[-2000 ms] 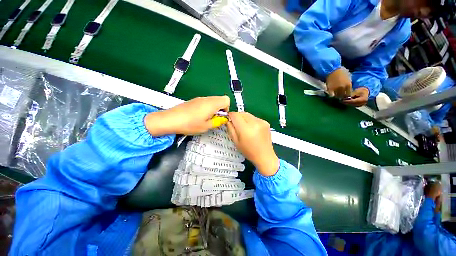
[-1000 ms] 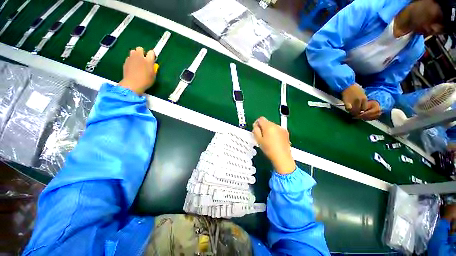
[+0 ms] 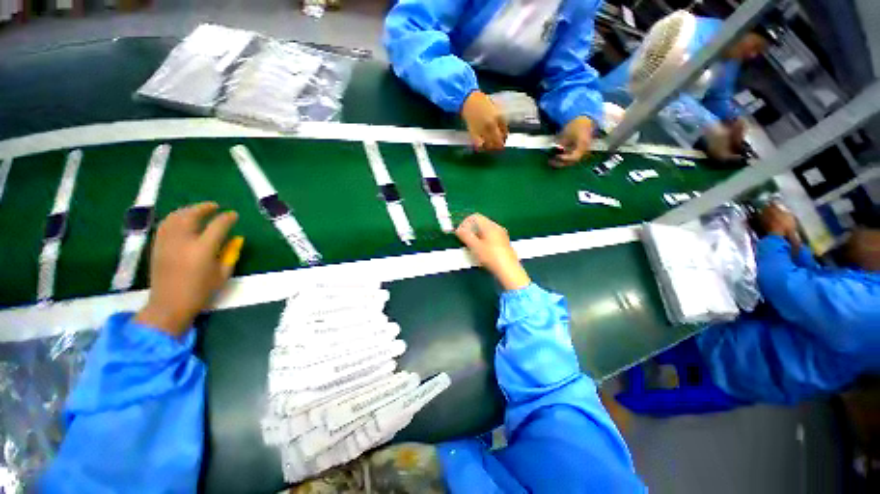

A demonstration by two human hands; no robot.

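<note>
My left hand (image 3: 191,265), slightly blurred, is over the belt's near rail with a yellow hand tool (image 3: 231,253) held at its fingers. A strapped watch (image 3: 139,218) lies just left of it, and another strapped watch (image 3: 275,206) lies to its right. My right hand (image 3: 490,249) is at the near rail, its bent fingertips by the lower end of a strapped watch (image 3: 433,185); whether it grips anything cannot be told. A fanned white strap stack (image 3: 333,371) lies on the bench between my arms.
Strapped watches also lie at the belt's left (image 3: 56,227) and centre (image 3: 389,193). Part-strapped watches (image 3: 598,199) lie at its right. Clear bags lie across the belt (image 3: 256,77), at right (image 3: 690,270) and at lower left (image 3: 43,405). Co-workers' hands (image 3: 485,123) are across the belt.
The view has turned towards the right. My left hand has let go of the watch strap it was at, which now lies on the belt. My right hand remains near the near rail.
</note>
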